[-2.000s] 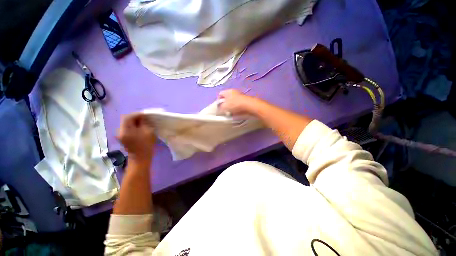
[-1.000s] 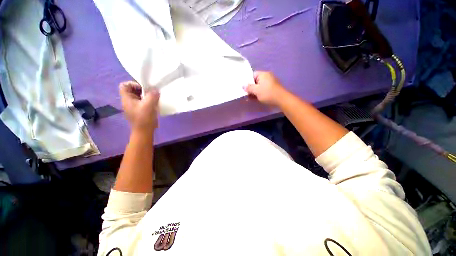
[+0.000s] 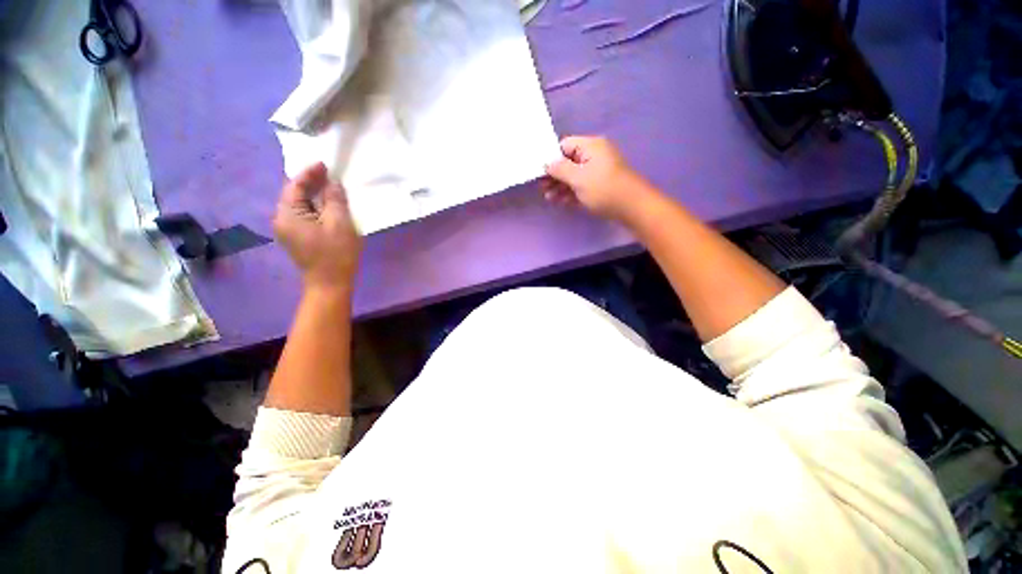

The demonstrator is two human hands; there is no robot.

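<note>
A white garment panel (image 3: 448,112) lies on the purple table cover with its straight end edge towards me. Its far part runs out of the top of the picture, and its left side is rumpled into a fold. My right hand (image 3: 585,177) pinches the near right corner between thumb and fingers. My left hand (image 3: 318,224) is at the near left corner, with thumb and fingers a little apart; whether it grips the cloth cannot be told.
The steam iron (image 3: 784,67) stands at the upper right, its hose (image 3: 897,168) trailing right. A stack of cream panels (image 3: 84,191) lies at the left, with black-handled scissors (image 3: 110,31) on its far end. A dark strip (image 3: 191,234) lies beside it. Loose threads (image 3: 656,27) lie beyond the panel.
The panel was bunched between both hands, then spread on the table. Since a second ago its left side has folded over, and my left hand's fingers have shifted at the corner.
</note>
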